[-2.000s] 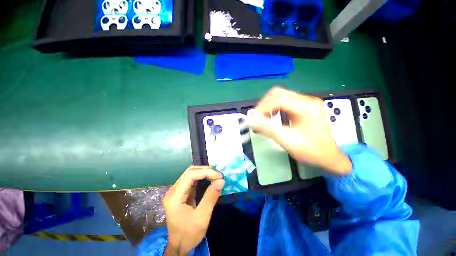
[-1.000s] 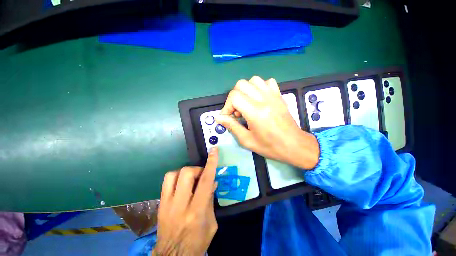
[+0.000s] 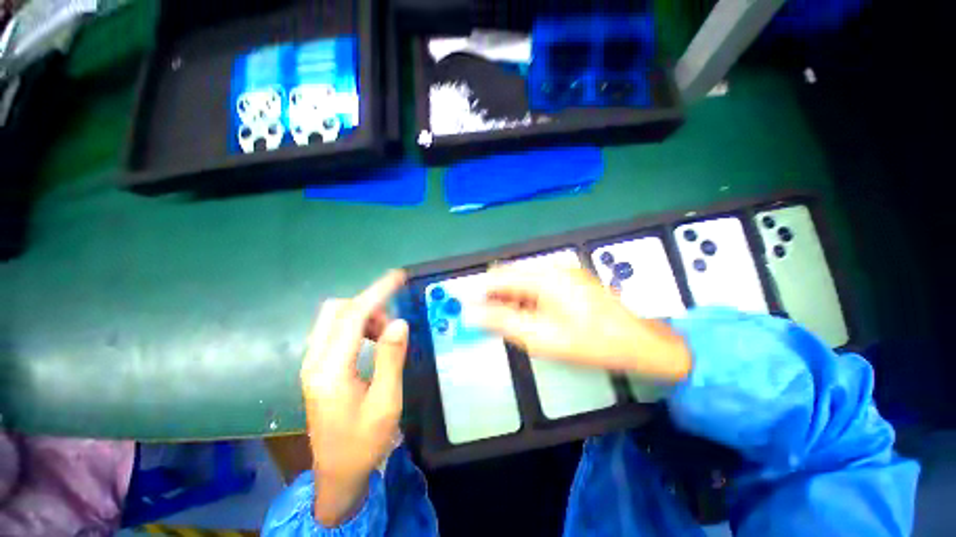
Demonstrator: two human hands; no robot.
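Observation:
A black slotted foam tray [image 3: 421,420] holds five pale green to whitish phone back covers side by side. On the leftmost cover [image 3: 477,393], a blue see-through strip [image 3: 449,313] lies over the camera lenses at the top. My left hand [image 3: 356,393] is left of this cover, over the tray's left edge, with thumb and index finger apart; a faint blue blur shows by the fingertips. My right hand [image 3: 571,320] is over the first two covers, its blurred fingertips at the right side of the blue strip. Whether they hold anything is unclear.
At the back left, a black tray [image 3: 189,115] holds blue sheets with white holed pieces [image 3: 288,115]. At the back right, another black tray [image 3: 587,128] holds white scraps [image 3: 456,109] and blue film. Blue films [image 3: 524,176] lie before them. A pale post [image 3: 723,47] stands right.
The blue strip has gone from the lower part of the leftmost cover to its camera area. My left hand has moved off the cover to the left. The view shows more of the back trays.

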